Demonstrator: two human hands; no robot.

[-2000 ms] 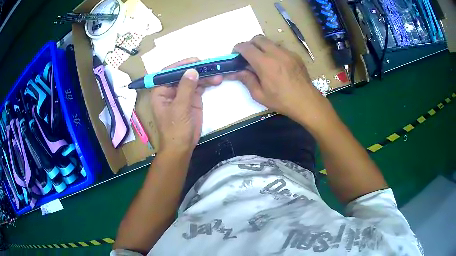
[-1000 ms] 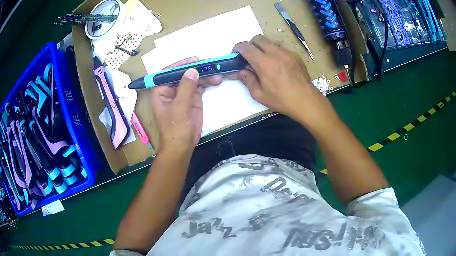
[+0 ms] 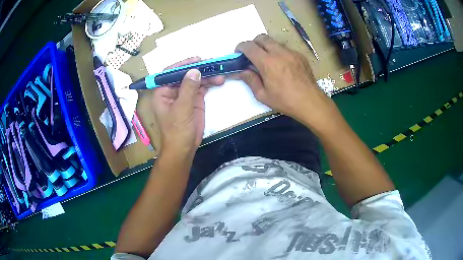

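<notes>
A long black and light-blue pen device (image 3: 170,77) lies across both hands above the white paper sheet (image 3: 218,31), its dark pointed tip towards the left. A small display and buttons show on its side. My left hand (image 3: 182,109) holds its middle, the thumb pressed on the side near the display. My right hand (image 3: 279,76) grips the rear end, which the fingers partly hide.
A shallow cardboard tray (image 3: 144,158) holds a pink-and-black unit (image 3: 114,111), a bright pink tool (image 3: 141,129), a round white cup (image 3: 105,25), tweezers (image 3: 299,31) and a thick blue patterned tool (image 3: 332,23). A full blue bin (image 3: 76,119) stands left, bagged parts (image 3: 406,23) right.
The marks on the device's small display look different. Both hands and the device have hardly moved.
</notes>
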